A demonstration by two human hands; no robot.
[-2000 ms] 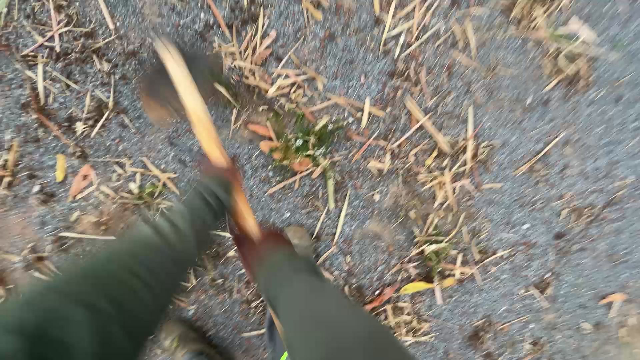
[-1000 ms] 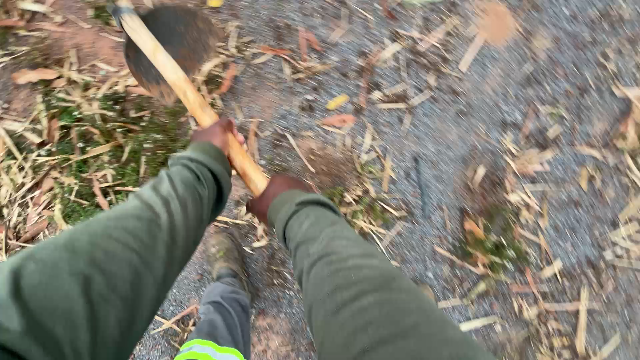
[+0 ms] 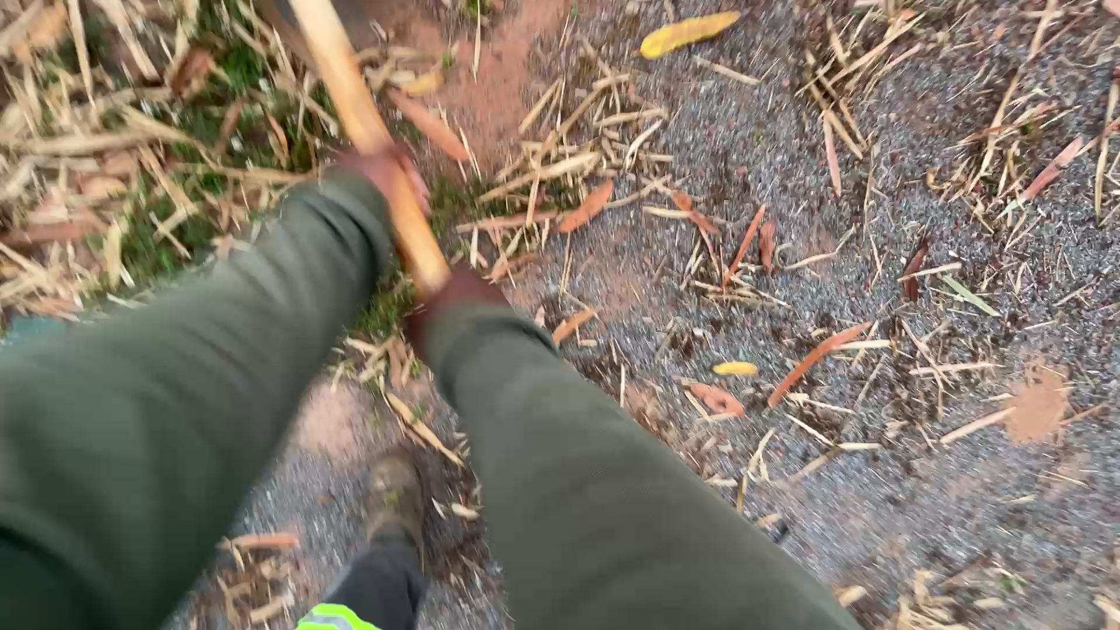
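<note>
A pale wooden tool handle runs from the top left down to the middle of the view. My left hand is closed around it partway along. Lower down, at the near end of the visible wood, my right hand grips the same handle. Both hands are blurred, and green sleeves cover the arms. At the top edge a dark, blurred part of the tool's head shows; most of it is out of view.
Straw, wood chips and dry leaves lie scattered over grey gravelly ground. Thicker straw over green weeds is at the left. Bare reddish soil shows at the top. My boot stands below my hands.
The round dark tool head, seen at the upper left in both earlier frames, is now mostly beyond the top edge. Both hands still hold the handle. The view has shifted over the ground.
</note>
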